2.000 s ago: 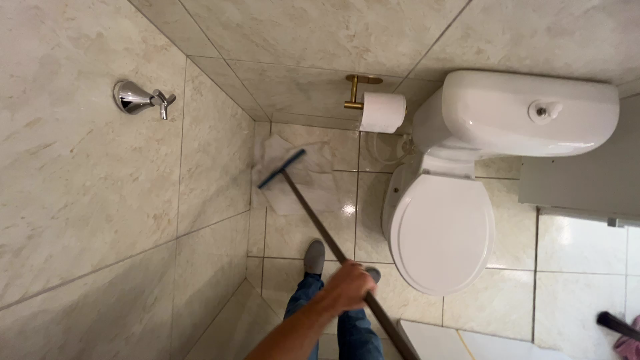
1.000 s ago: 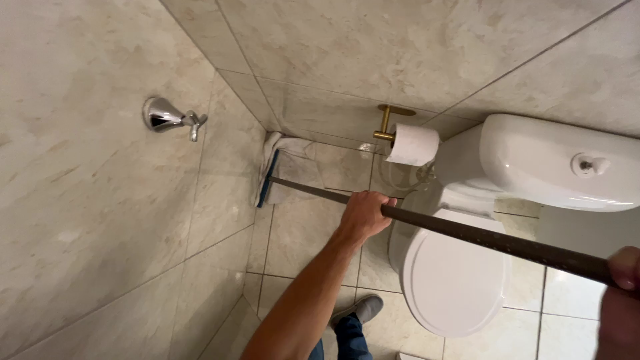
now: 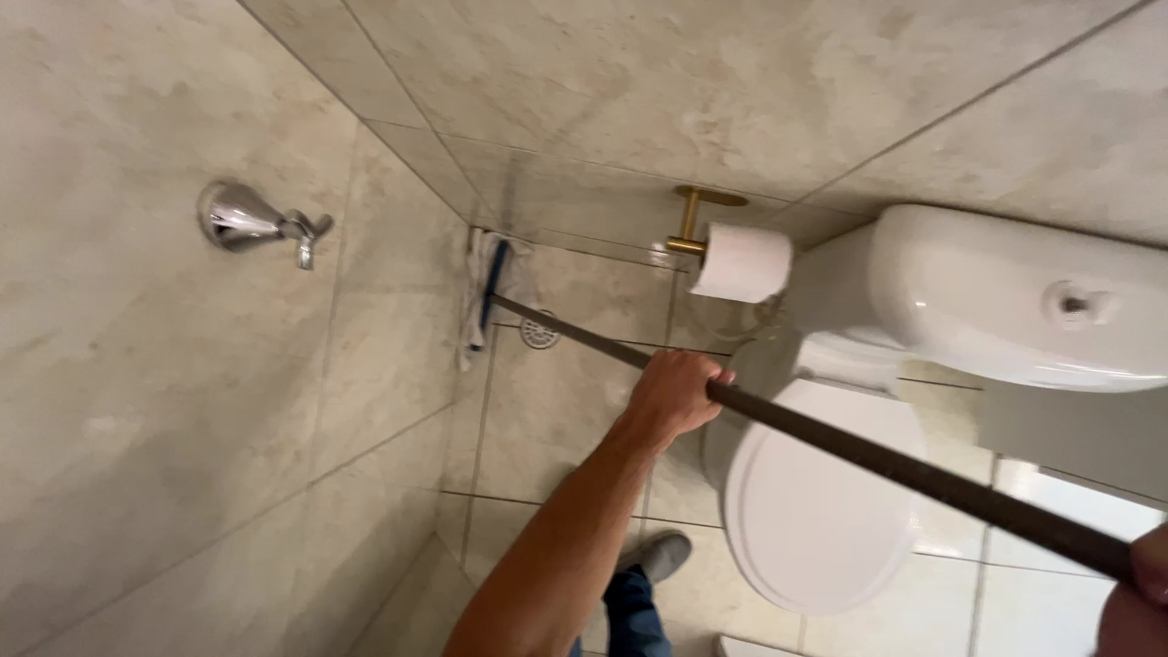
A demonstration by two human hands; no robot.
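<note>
My left hand (image 3: 677,394) is closed around the middle of a long dark pole (image 3: 876,454). At the right edge my right hand (image 3: 1139,593), only partly in view, grips the pole's upper end. The pole runs down to a blue squeegee head (image 3: 495,294), which lies against the foot of the left wall in the corner. A pale, crumpled cloth (image 3: 474,310) is bunched around and under the head. Close by the pole's lower end, partly behind it, is a round floor drain (image 3: 540,330).
A white toilet (image 3: 826,502) with closed lid stands right of the pole. Above it, a toilet paper roll (image 3: 746,263) hangs on a brass holder (image 3: 691,219). A chrome valve handle (image 3: 260,219) juts from the left wall. My shoe (image 3: 664,557) is on the tiles.
The squeegee head has moved into the corner with the cloth, which lay spread on the floor two seconds ago. The floor drain now shows. My right hand came into view at the pole's end.
</note>
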